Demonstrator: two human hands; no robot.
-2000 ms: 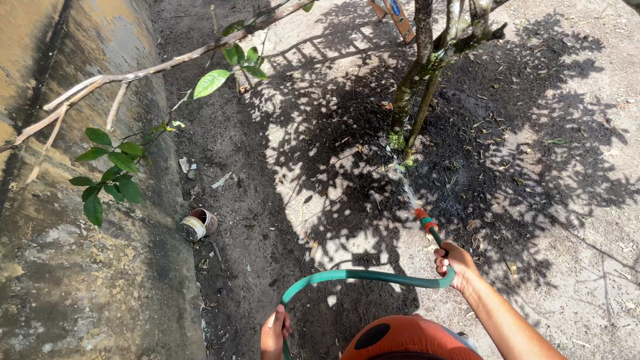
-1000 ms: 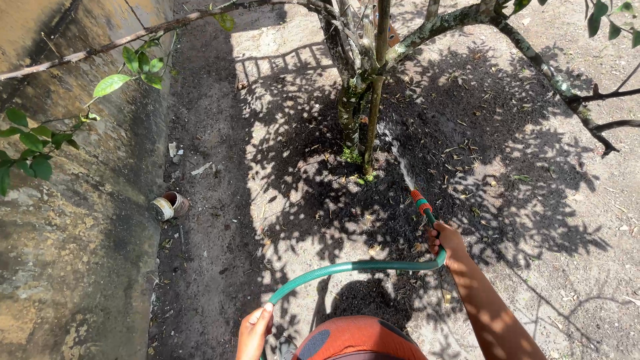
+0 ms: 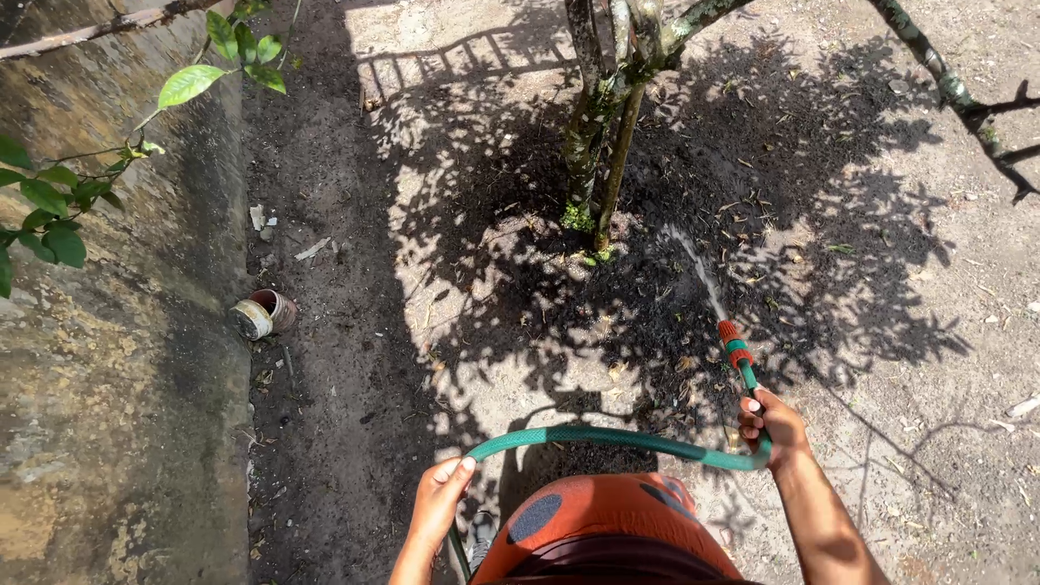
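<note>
My right hand (image 3: pixel 772 424) grips the green garden hose just behind its orange-and-green spray nozzle (image 3: pixel 735 343). A stream of water (image 3: pixel 704 272) leaves the nozzle and lands on dark wet soil to the right of the tree trunk's base. In my left hand (image 3: pixel 443 491) is a farther stretch of the hose (image 3: pixel 601 436), which curves in an arc between both hands in front of my orange garment. The tree trunk (image 3: pixel 583 154) stands ahead, with small green leaves at its foot.
A weathered wall (image 3: pixel 122 366) runs along the left side. Beside it two small containers (image 3: pixel 264 314) lie on the ground. A leafy branch (image 3: pixel 191 85) hangs at upper left, and a lichen-spotted branch (image 3: pixel 934 65) reaches across the upper right. Dappled shade covers the bare soil.
The water stream has moved from the trunk's base to the soil on its right. Both hands keep hold of the hose. The ladder seen earlier at the top is out of view.
</note>
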